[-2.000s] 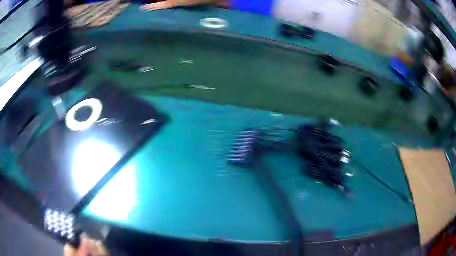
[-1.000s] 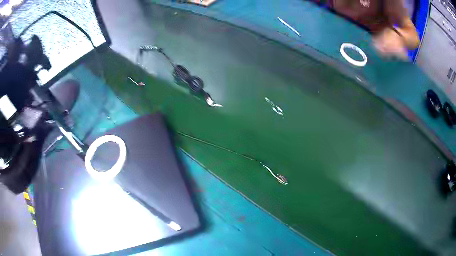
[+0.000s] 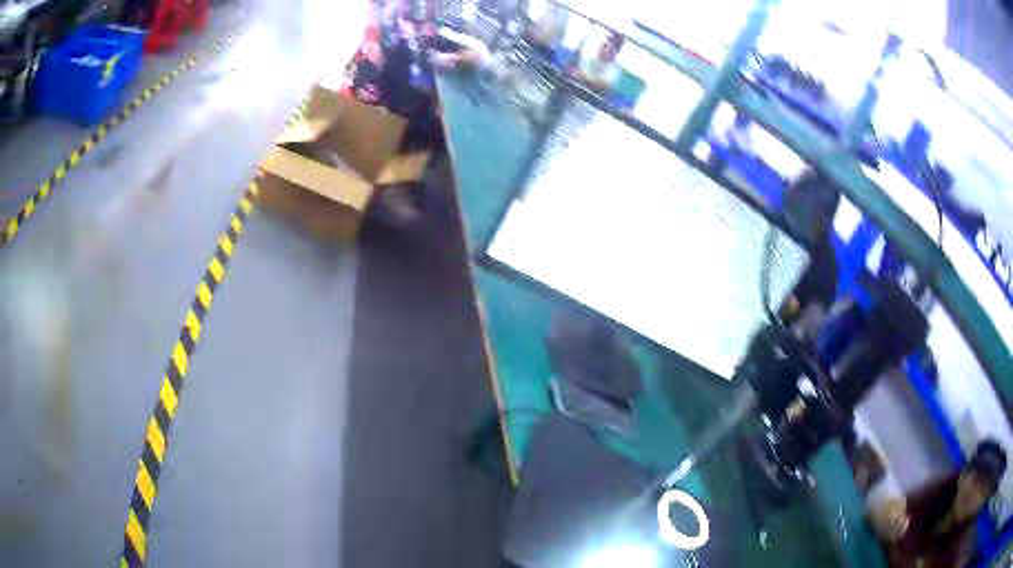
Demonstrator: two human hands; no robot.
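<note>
Neither of my hands is in the picture. Nearest in front of me is the black microscope base [image 3: 572, 483] at the bottom, with a bright glare spot on it. A flat white ring [image 3: 683, 519] shows by its right side. The black video microscope [image 3: 791, 405] stands to the right, blurred. The large monitor [image 3: 655, 244] is tilted, its screen washed out white. A dark flat shape [image 3: 594, 361] lies between monitor and base.
An open cardboard box [image 3: 317, 189] stands on the floor left of the teal bench [image 3: 505, 316]. Yellow-black tape [image 3: 183, 355] runs along the grey floor. A blue crate [image 3: 91, 72] stands at the upper left. A person [image 3: 944, 516] is at the lower right.
The view has swung left and up to the floor and monitor. The microscope base and ring now show lower and further right. The hand seen earliest at the bottom left is gone.
</note>
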